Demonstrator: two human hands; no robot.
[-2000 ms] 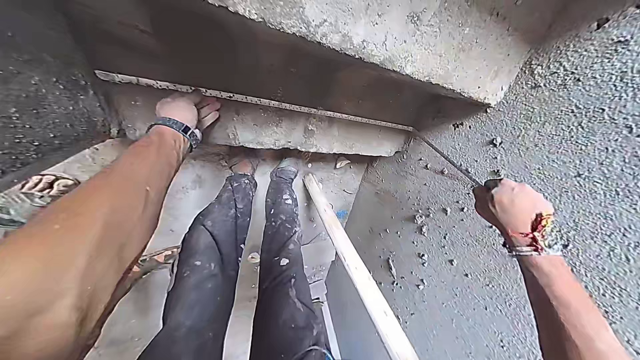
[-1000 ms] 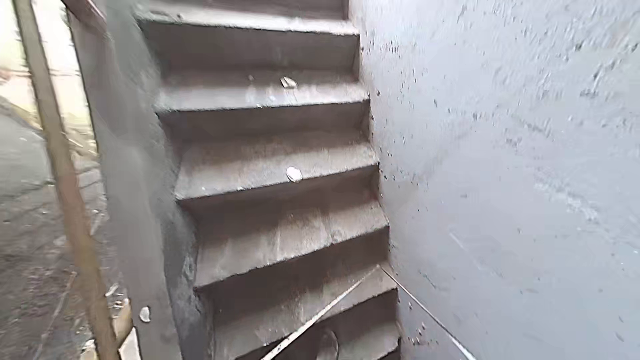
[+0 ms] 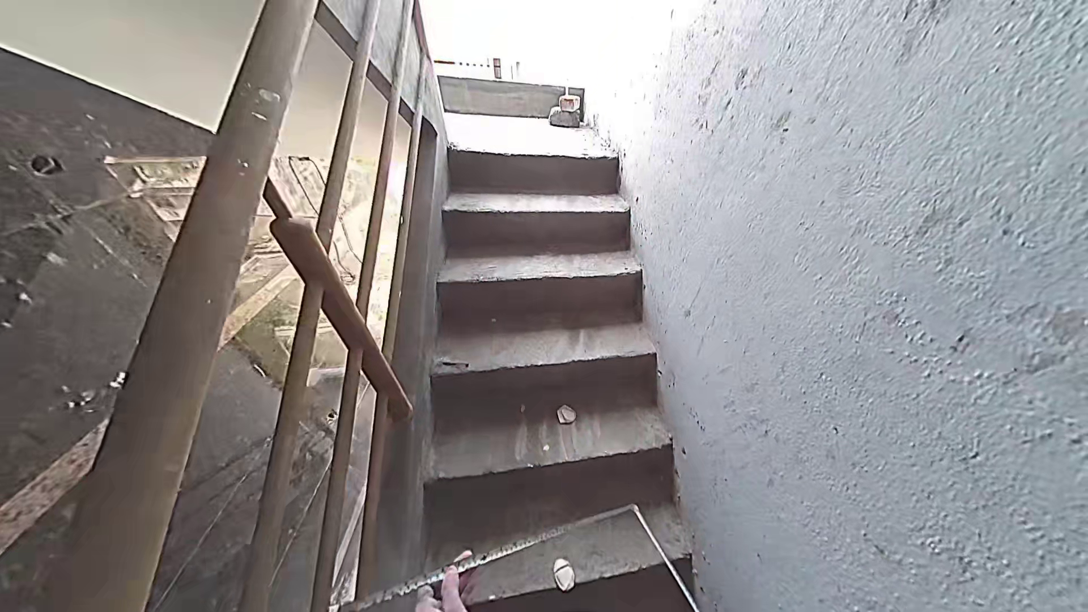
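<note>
A long, thin, light strip with marks along its edge runs up and rightward over a lower concrete step. It meets a second thin length at a sharp corner near the wall. My left hand is at the bottom edge, its fingers around the marked strip near its lower left part; only the fingers show. The second length runs down out of view, and my right hand is out of view. A small pale chip lies on the step below the strip, another on the step above.
Rough concrete stairs climb ahead to a bright top, where a small block stands. A grey plastered wall borders the right side. Metal railing bars with a slanting brown piece stand on the left, over a drop to ground below.
The view has swung up from my legs and a single step to the whole flight of stairs. My right hand, seen earlier gripping the strip's far end, has left the view.
</note>
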